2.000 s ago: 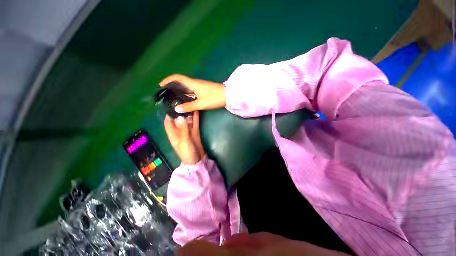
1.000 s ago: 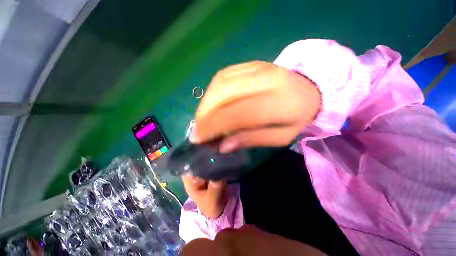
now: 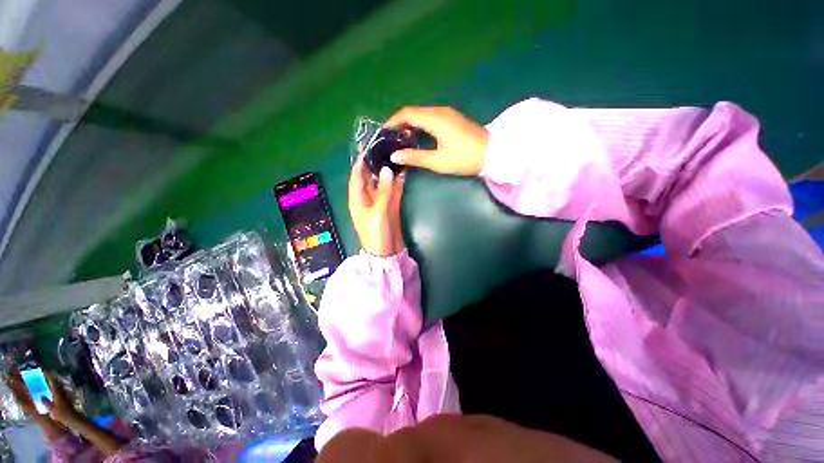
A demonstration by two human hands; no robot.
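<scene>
A small black rounded unit [image 3: 387, 152] is between my two hands above the green bench. Crinkled clear film [image 3: 365, 134] glints around its upper left side. My left hand [image 3: 374, 210] holds the unit from below with its fingertips. My right hand [image 3: 444, 140] grips it from the right, thumb on its near face and fingers curled over its top. The fingers hide part of the unit.
A smartphone [image 3: 309, 226] lies left of my hands, with a thin white cable [image 3: 298, 271] beside it. A clear tray [image 3: 257, 312] with rows of dark units lies lower left, a wrapped unit [image 3: 164, 246] beyond it. Another person's hands [image 3: 56, 407] hold a lit phone.
A second ago my right hand was large and close to the camera over the dark unit; now both hands are farther out, together around the unit. The other person's phone and hands show more fully.
</scene>
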